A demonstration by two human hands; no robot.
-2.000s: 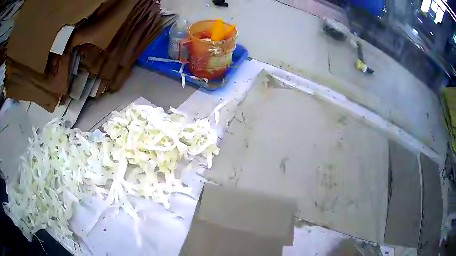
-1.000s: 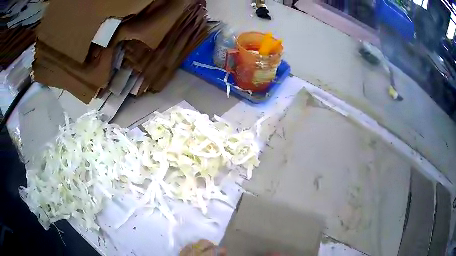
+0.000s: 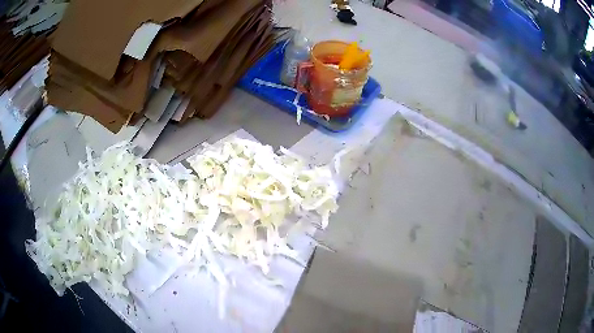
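Note:
Neither of my hands is in the picture. A wide tangled heap of narrow pale strips (image 3: 124,208) lies at the left, whiter on its left part and creamier on its right. A flat white paper sheet (image 3: 189,299) shows under and below the strips. A small grey board (image 3: 355,293) lies at the bottom centre, cut off by the lower edge. It overlaps the large pale grey stained base board (image 3: 443,208) that covers the centre right.
Brown leather panels (image 3: 98,39) stand in an uneven stack at upper left. A blue tray (image 3: 273,94) holds an orange mug (image 3: 335,84) with a yellow-orange piece in it and a clear bottle (image 3: 296,60). A blurred thin-handled tool (image 3: 511,107) lies on the far side.
The view has swung left since the first frame, so the things sit further right. The skin-coloured shapes at the bottom edge one second ago are gone from view.

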